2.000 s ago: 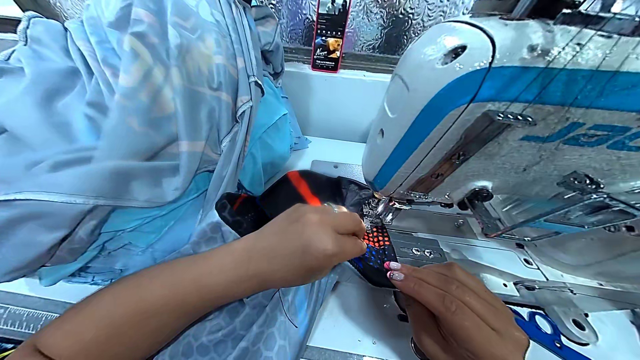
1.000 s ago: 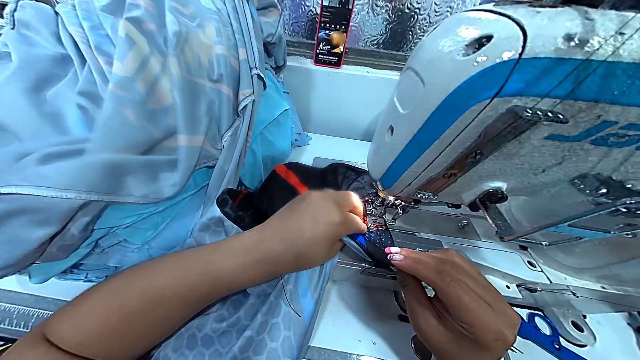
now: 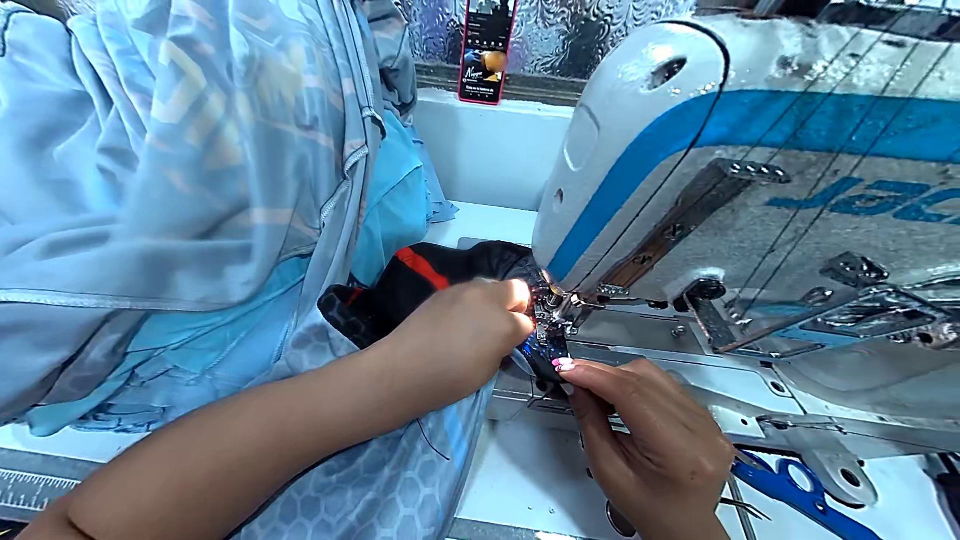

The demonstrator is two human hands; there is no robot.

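Note:
A black fabric piece with a red stripe [image 3: 420, 266] lies bunched at the needle area of an industrial sewing machine [image 3: 637, 150]. My left hand [image 3: 472, 334] grips this fabric just left of the presser foot [image 3: 555, 307], its fingertips close to the metal parts. My right hand [image 3: 645, 435] pinches the fabric's near edge between thumb and index finger, just below the foot. A patterned part with blue shows between the two hands. The needle itself cannot be made out. Grey-blue fabric with a hexagon print [image 3: 367, 480] hangs under my left forearm.
A large pile of light blue and grey garments [image 3: 165, 165] fills the left. Blue-handled scissors [image 3: 795, 487] lie at the lower right. A phone in a red case [image 3: 484, 60] leans against the window behind. A ruler [image 3: 34, 480] runs along the lower left edge.
The orange-dotted part seen between my hands two seconds ago is now mostly out of sight by the presser foot. Both hands keep hold of the fabric.

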